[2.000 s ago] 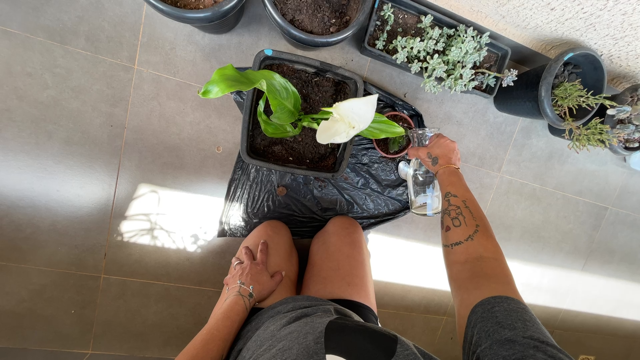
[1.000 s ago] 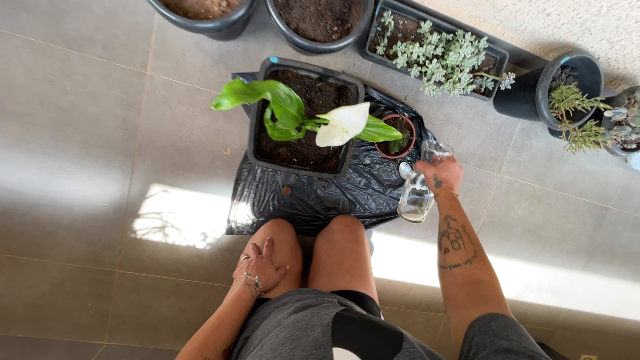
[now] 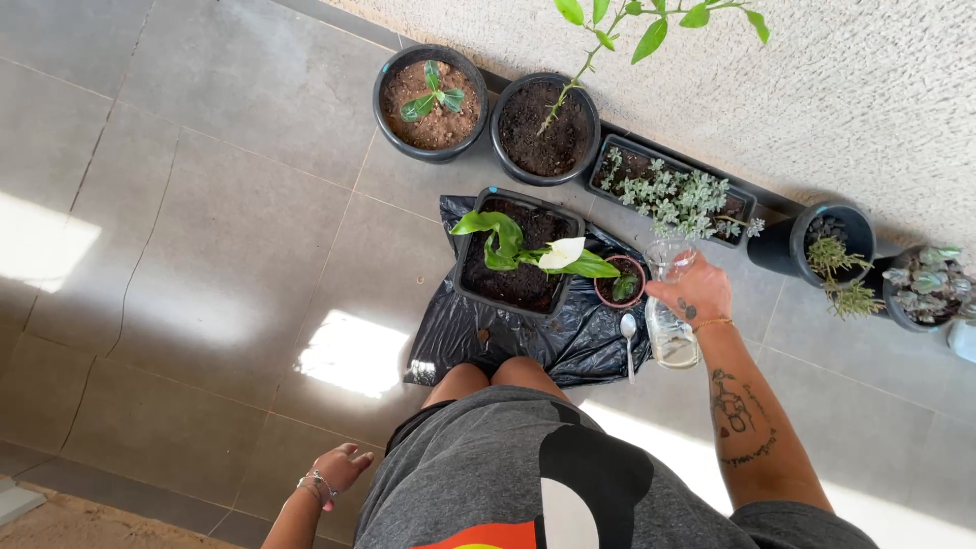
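Note:
My right hand grips the neck of a clear glass carafe with a little clear liquid at its base. Just left of it stand a small terracotta-coloured pot with a small leafy plant and a metal spoon on a black plastic bag. On the bag sits a square black planter of dark soil, holding a peace lily with a white bloom. My left hand hangs at my left side, holding nothing, fingers slightly apart.
Along the textured wall stand two round black pots, a long planter of succulents, a tall dark pot and another succulent pot. Grey floor tiles lie around, with sunlit patches.
My left hand has left my thigh and is now out at my left side. My right hand still holds the carafe. The view has shifted widely, showing more wall and floor.

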